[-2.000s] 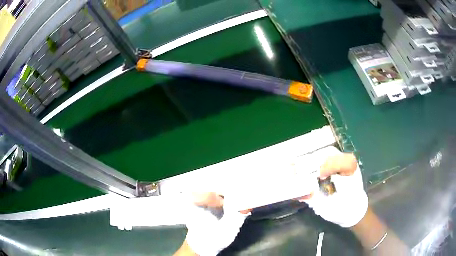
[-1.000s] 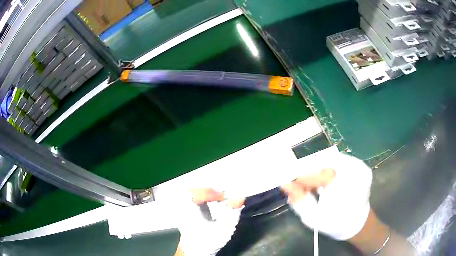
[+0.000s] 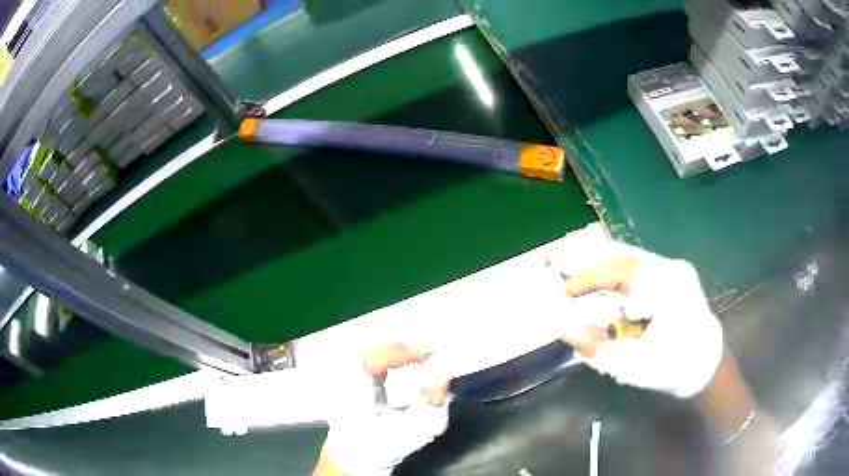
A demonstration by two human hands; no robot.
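Note:
A glaring white item [image 3: 498,346] spans between my hands over the white ledge [image 3: 279,402]; its outline merges with the ledge and its kind cannot be told. My left hand [image 3: 396,404], in a white glove with bare fingertips, pinches its left end with thumb and finger. My right hand [image 3: 647,321], gloved likewise, is curled at its right end, the fingertips bent. A small orange-yellow thing [image 3: 626,328] shows by my right fingers.
A green conveyor belt [image 3: 372,256] lies beyond, crossed by a purplish bar [image 3: 391,139] with orange ends. A metal frame [image 3: 121,293] stands left. Stacked boxes [image 3: 754,60] and one printed box [image 3: 694,121] lie right. A thin white strip [image 3: 595,448] lies on the near bench.
My right hand has moved a little right and up, and its fingers have shifted at the white item. The strip hanging below my right hand a second ago no longer hangs there. The view has shifted slightly.

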